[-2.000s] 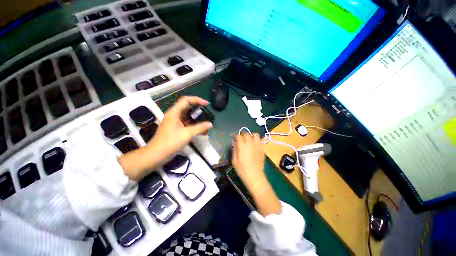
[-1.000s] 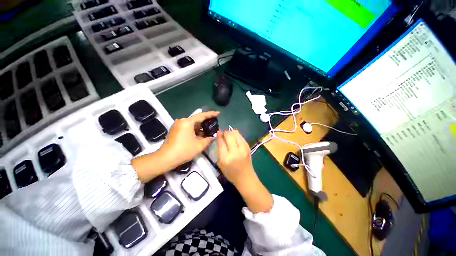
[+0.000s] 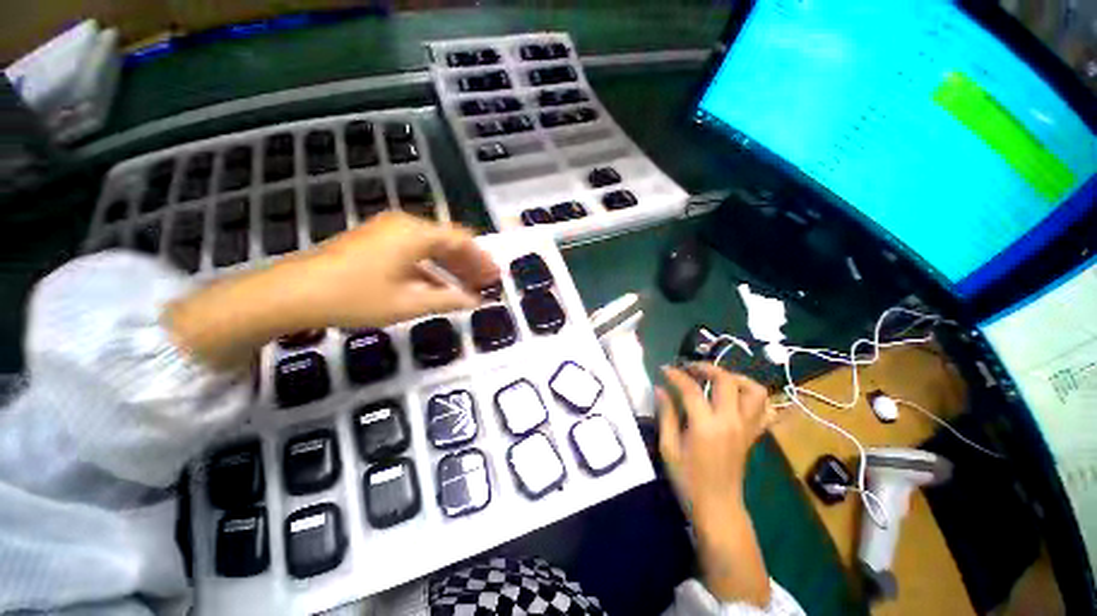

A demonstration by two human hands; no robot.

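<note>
My left hand point(image 3: 415, 267), blurred, is over the upper rows of the large white tray point(image 3: 626, 481). Its fingertips are beside a black watch-like unit point(image 3: 491, 289); whether they grip it I cannot tell. More black units point(image 3: 436, 342) fill the tray's pockets, and some at its right end show bright white faces point(image 3: 535, 463). My right hand point(image 3: 718, 421) is right of the tray, fingers bent, close to the thin white cable point(image 3: 830, 354). I cannot tell if it holds the cable. A small black unit point(image 3: 700, 344) lies just beyond its fingertips, by the cable.
A white scanner point(image 3: 890, 505) and a black unit point(image 3: 830, 478) are on the wooden board point(image 3: 950, 566). A white device point(image 3: 622, 343) lies by the tray edge. A black mouse point(image 3: 683, 267) and the cyan monitor point(image 3: 890, 132) are beyond. Two more trays point(image 3: 577, 157) stand behind.
My left hand has moved from the black unit it held beside my right hand to over the tray. My right hand's fingers have spread. The view has shifted left, showing more of the tray.
</note>
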